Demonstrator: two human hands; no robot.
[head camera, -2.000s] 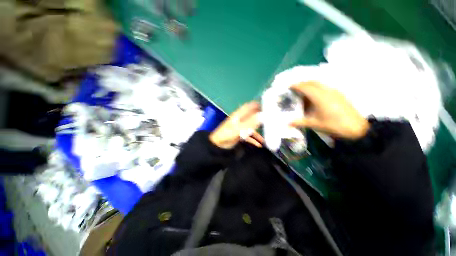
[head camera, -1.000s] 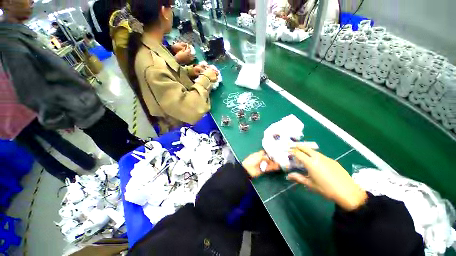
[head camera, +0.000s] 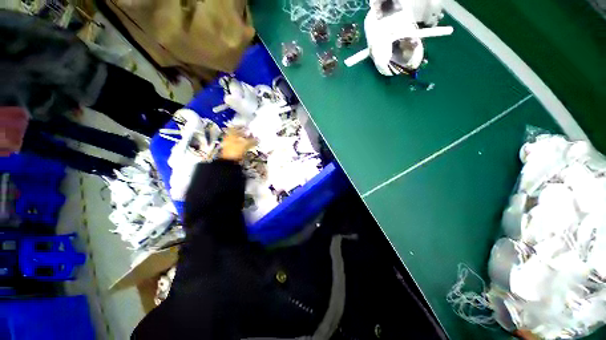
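My left hand (head camera: 236, 143) is in the blue bin (head camera: 296, 202), among white camera housings (head camera: 282, 146) with dark cables. It is blurred and its fingers are partly hidden, so its grip cannot be told. A white camera housing (head camera: 383, 41) lies on the green bench near the top edge, with flat white antennas sticking out on both sides and short wires with connectors at its lower end. A small patch at the bottom edge by the clear bag may be part of my right hand (head camera: 526, 335); the rest is out of the picture.
The clear bag of white parts (head camera: 558, 232) is at the right. Tangled thin loops (head camera: 470, 295) lie beside it. Several small camera modules (head camera: 327, 61) and more loops (head camera: 319, 9) lie at the top. White units (head camera: 141, 202) are piled left of the bin.
The view has turned down. My left hand has left the housing and moved into the bin. My right hand has let go of the housing, which now lies on the bench.
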